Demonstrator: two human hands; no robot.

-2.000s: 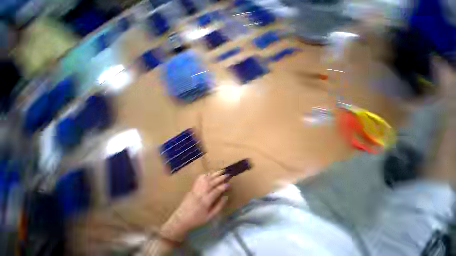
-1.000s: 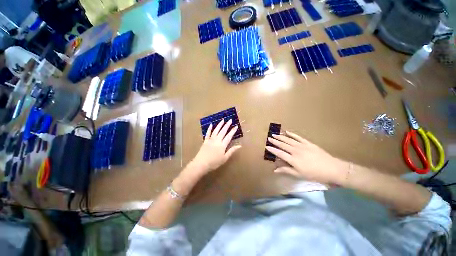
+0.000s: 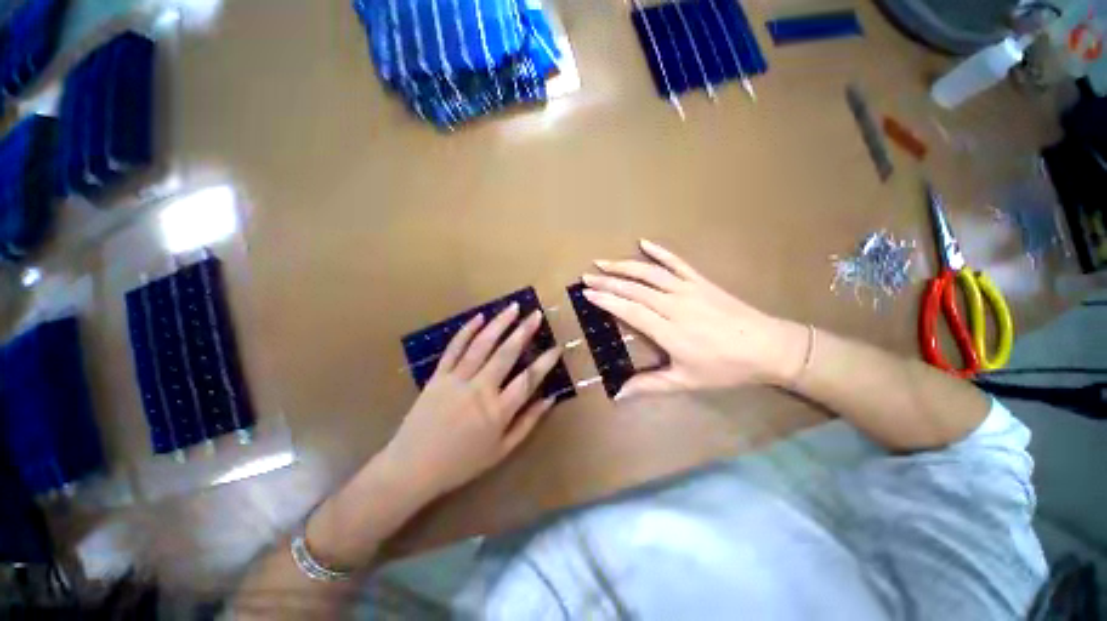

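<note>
A dark-blue solar cell [image 3: 427,341] lies on the tan-brown bench sheet [image 3: 534,218] with my left hand [image 3: 467,406] flat on it, fingers spread. Silver ribbon ends stick out past its right edge. A narrow cut cell strip [image 3: 597,337] stands just to its right, with a small gap between the two. My right hand [image 3: 692,322] rests over the strip's right side, fingers on it and thumb near its lower end. The hands hide parts of both pieces.
Dark-blue cells [image 3: 188,358] lie on a clear sheet at left, beside more stacks. A bright-blue cell stack [image 3: 467,55] and a tabbed cell [image 3: 702,46] are at the far side. Scissors [image 3: 963,309], ribbon offcuts [image 3: 876,267], a grey strip [image 3: 869,131] and a white bottle [image 3: 977,73] are at right.
My hands have come closer together; the narrow strip now lies much nearer the larger cell and is tilted. The view has shifted closer to the bench.
</note>
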